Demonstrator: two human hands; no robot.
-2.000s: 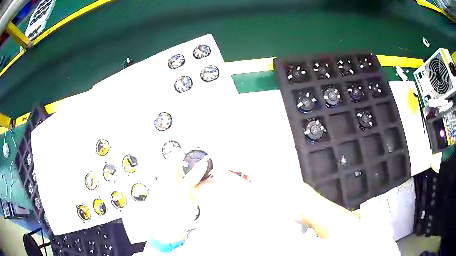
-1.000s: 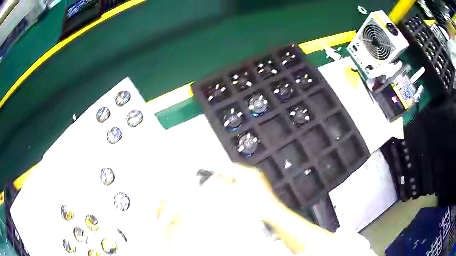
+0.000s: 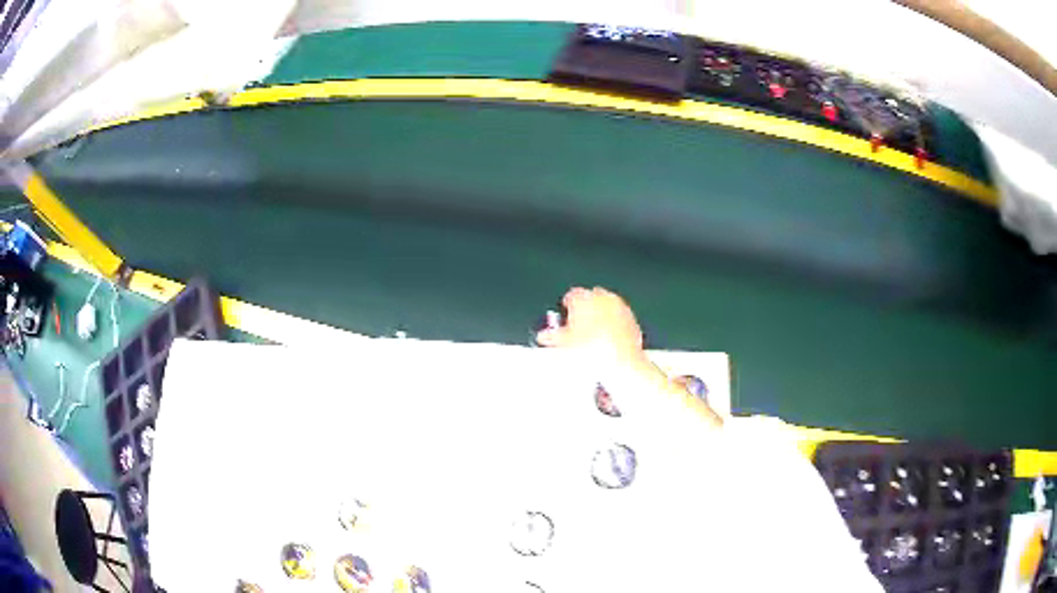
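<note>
My right hand (image 3: pixel 597 324) reaches over the far edge of the white sheet (image 3: pixel 383 440), with its fingertips closed on a small dark and silvery disc (image 3: pixel 549 329). The fingers partly hide this disc. Round board modules lie on the sheet: one (image 3: pixel 614 466) below the wrist, one (image 3: pixel 532 533) nearer, one (image 3: pixel 693 387) beyond the forearm and one partly covered by it. Round housings with yellow and black inside (image 3: pixel 352 572) lie in a loose group at the bottom left, some cut off by the frame. My left hand is not in view.
A dark green conveyor (image 3: pixel 464 232) with yellow edges runs behind the sheet. A black component tray (image 3: pixel 916 498) with discs is at the lower right. Another tray (image 3: pixel 122 376) is partly under the sheet at left. Dark trays (image 3: pixel 626 60) and white-clothed people (image 3: pixel 232 41) are across the conveyor.
The view has swung left and up towards the conveyor. My right hand has moved from near the right tray to the sheet's far edge, and now grips a disc.
</note>
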